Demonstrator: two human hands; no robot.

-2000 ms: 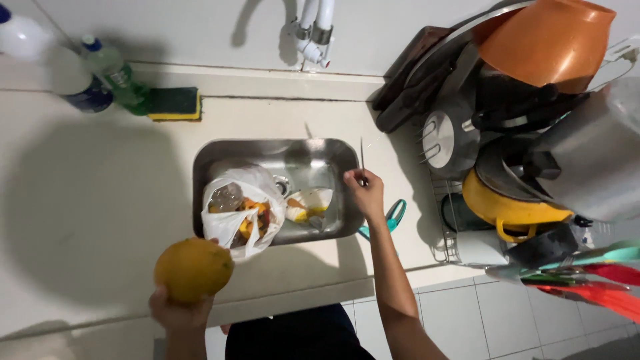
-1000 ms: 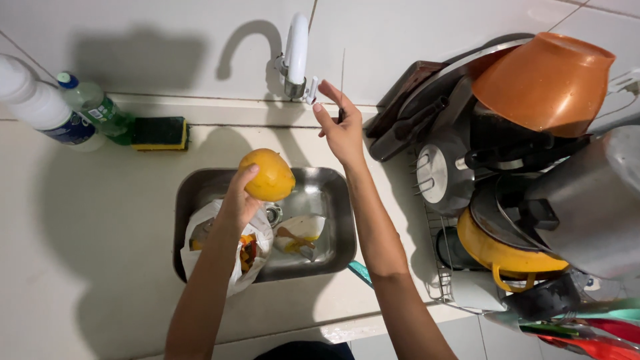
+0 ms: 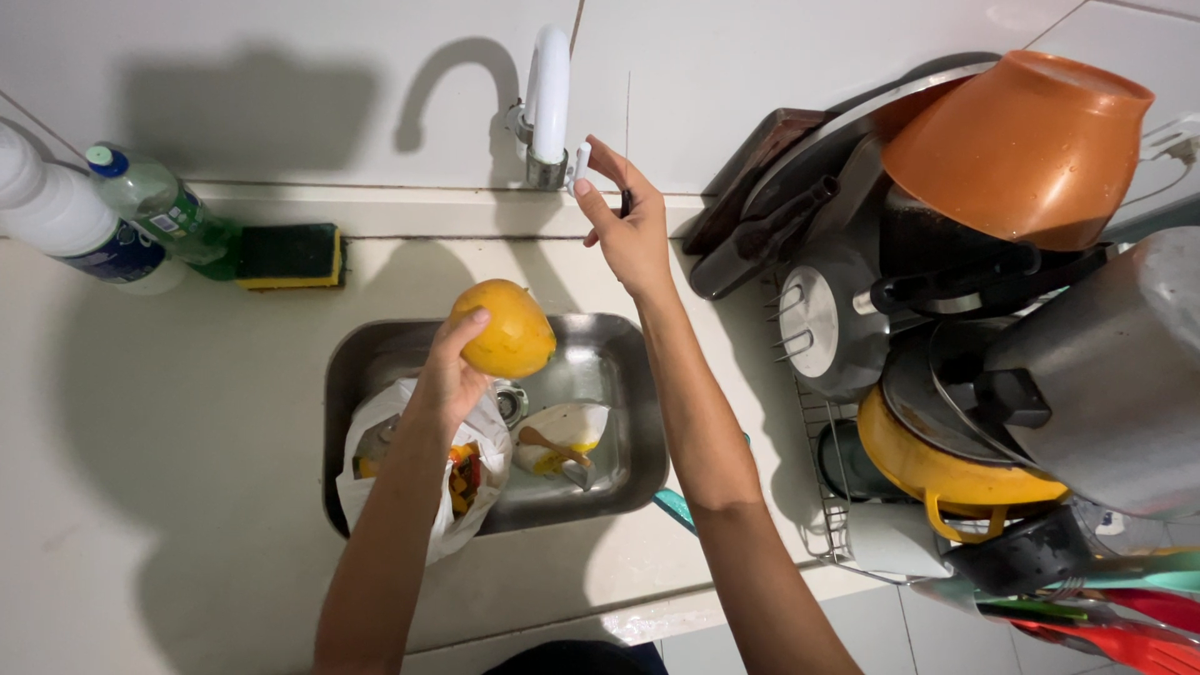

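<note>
A yellow-orange fruit [image 3: 504, 328] rests in my left hand [image 3: 452, 370], held above the back of the steel sink [image 3: 647, 441]. My right hand [image 3: 625, 220] is raised at the white faucet [image 3: 548, 103], thumb and a finger around its small white lever [image 3: 581, 164]. No water stream shows. Inside the sink, a white plastic bag [image 3: 492, 431] with scraps stands on the left, partly hidden by my left forearm. Right of it lie a whitish dish or piece [image 3: 572, 427] with yellow residue and a utensil with a brown handle [image 3: 553, 444], near the drain [image 3: 508, 403].
A green-and-yellow sponge [image 3: 289, 255], a green plastic bottle [image 3: 169, 211] and a white bottle [image 3: 70, 220] stand at the back left. On the right, a wire dish rack [image 3: 830, 497] holds pots, pans and an orange bowl [image 3: 1017, 150]. A teal-handled item [image 3: 674, 509] lies beside the sink.
My right hand has moved from the sink's right edge up to the faucet lever. My left hand has brought the fruit from the counter's front left to over the sink.
</note>
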